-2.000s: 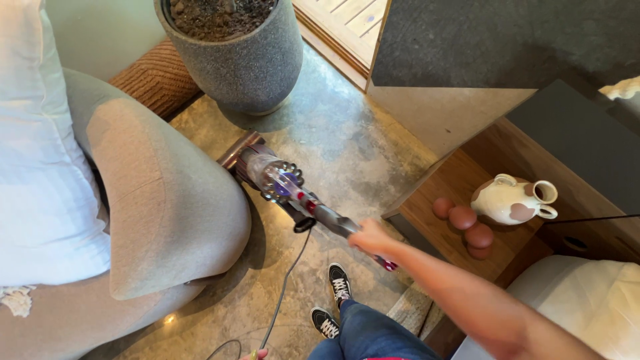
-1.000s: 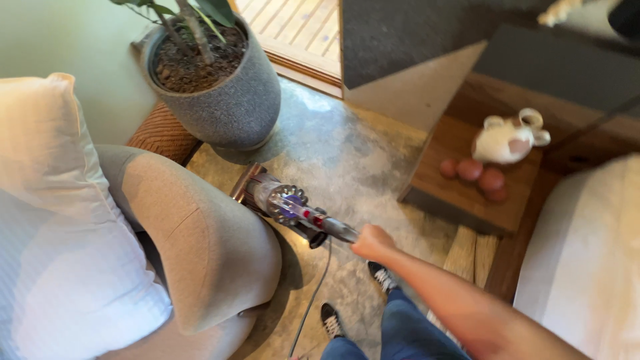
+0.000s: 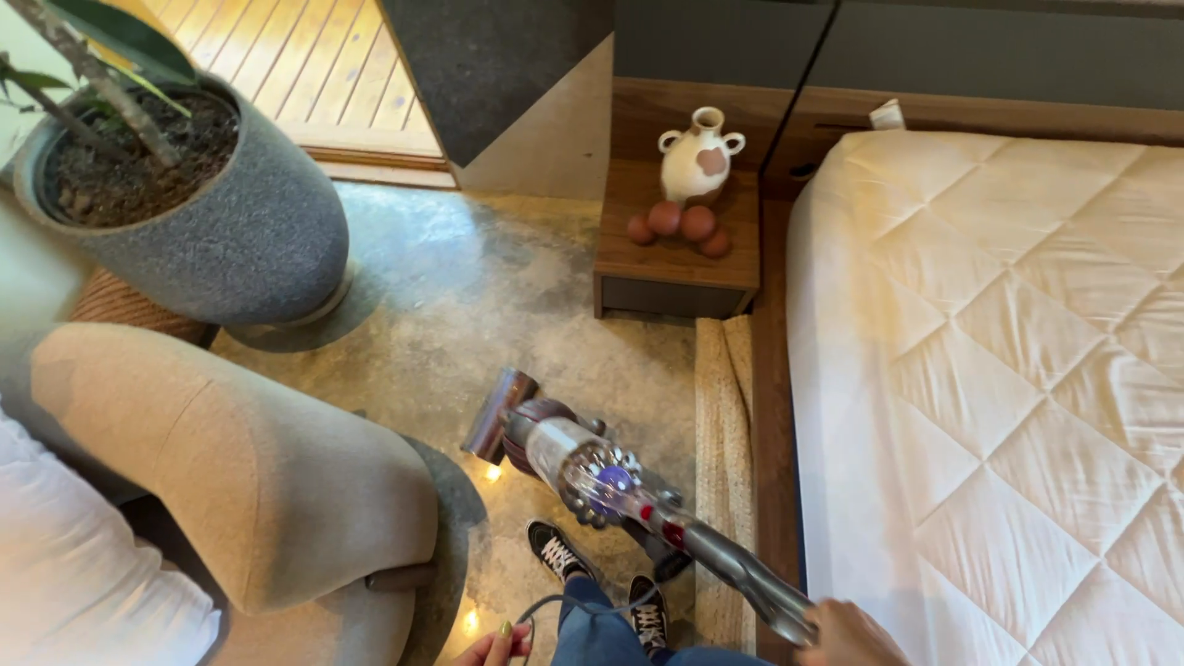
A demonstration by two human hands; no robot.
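Observation:
My right hand (image 3: 846,634), blurred at the bottom edge, is closed around the grey handle of a Dyson upright vacuum cleaner (image 3: 587,467). The vacuum's floor head (image 3: 499,415) rests on the polished concrete floor (image 3: 421,305), between the armchair and the bed. Low in the view, my left hand (image 3: 499,643) pinches the grey power cord (image 3: 564,599) between thumb and fingers; part of that hand is cut off by the frame. The cord loops across my jeans toward the vacuum. My feet in black sneakers stand just behind the machine.
A beige upholstered armchair (image 3: 305,462) with a white pillow (image 3: 83,564) is at left. Behind it stands a grey planter (image 3: 231,231). A wooden nightstand (image 3: 680,264) holds a two-handled vase (image 3: 694,166) and several terracotta balls. The bed (image 3: 999,388) fills the right, a woven rug (image 3: 721,462) beside it.
The vacuum's head has moved from against the armchair's side, near the planter, onto the floor nearer my feet. The view has swung right, bringing in more of the bed. My left hand is visible again.

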